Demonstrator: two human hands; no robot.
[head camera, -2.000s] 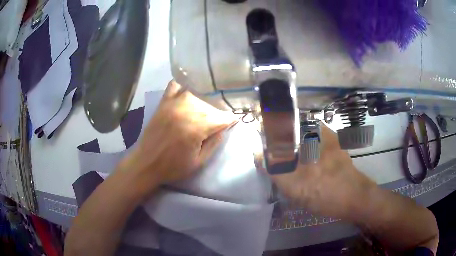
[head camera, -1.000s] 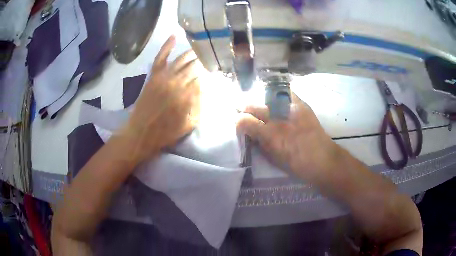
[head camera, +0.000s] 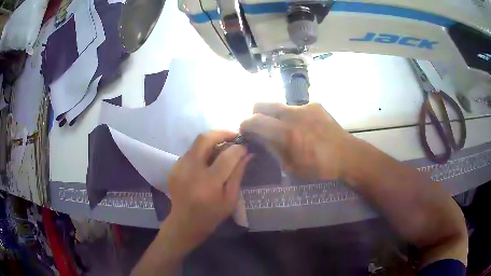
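The garment panel (head camera: 186, 102), pale lavender-grey with dark purple parts, lies in front of the sewing machine head (head camera: 334, 24). My left hand (head camera: 207, 180) pinches the panel near the table's front edge. My right hand (head camera: 296, 137) is beside it, its fingers closed on the same cloth. The fingertips of both hands nearly meet at a small dark spot that I cannot make out. The panel's lower part hangs over the ruled edge. Bright glare hides the cloth and needle area under the head.
Scissors (head camera: 442, 126) with dark reddish-brown handles lie on the right of the table. Stacked cut pieces (head camera: 75, 81) lie at the upper left, beside a smooth grey oval object (head camera: 140, 21). The ruled grey border (head camera: 301, 195) runs along the front edge.
Both hands have come together, away from the needle area towards the front edge. The left hand has moved from flat on the cloth to a pinch. The view has shifted, showing more JACK lettering.
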